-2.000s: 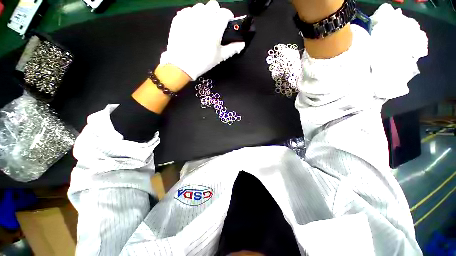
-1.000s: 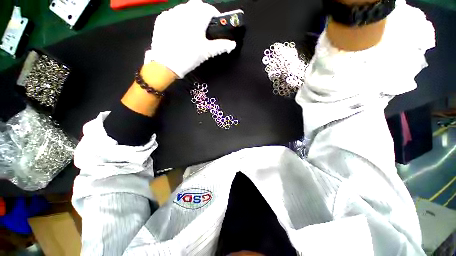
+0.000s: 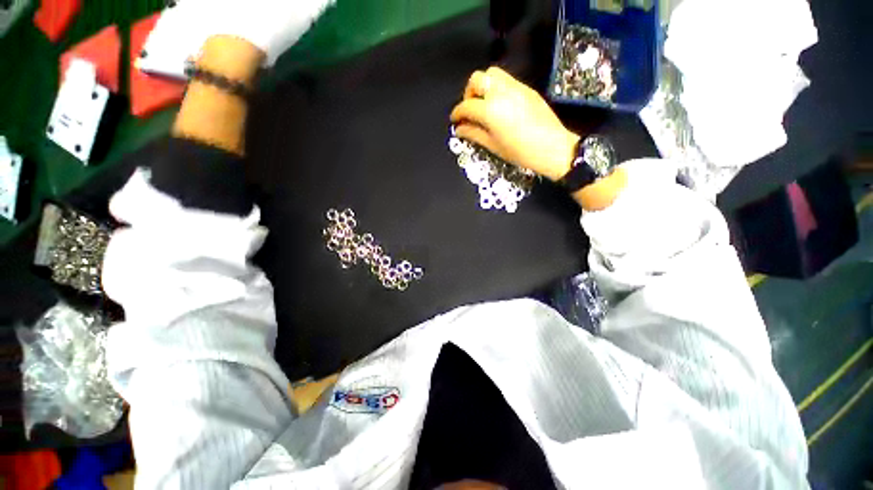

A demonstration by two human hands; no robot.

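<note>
My left hand (image 3: 273,21), in a white glove, is at the top left over the green surface, partly cut off by the top edge. It is beside a white-plated unit (image 3: 165,43); its fingers are unclear. My bare right hand (image 3: 512,120) is over the upper edge of a heap of pale flat washers (image 3: 493,187), fingers bent and close together; whether it pinches one is hidden. A thin straggling cluster of small rings (image 3: 369,251) lies on the black mat (image 3: 383,144) to the lower left of the heap.
A blue bin (image 3: 632,88) of small hardware is at upper right, beside a white crumpled cloth (image 3: 747,86). More white-plated units (image 3: 78,122) and red pieces (image 3: 94,55) lie on the green surface. A black box of hardware (image 3: 78,251) and a clear bag (image 3: 72,373) are at left.
My left hand has moved up and left to the green surface; the black unit it held is no longer visible. My right hand has come down to the washers. The blue bin now shows.
</note>
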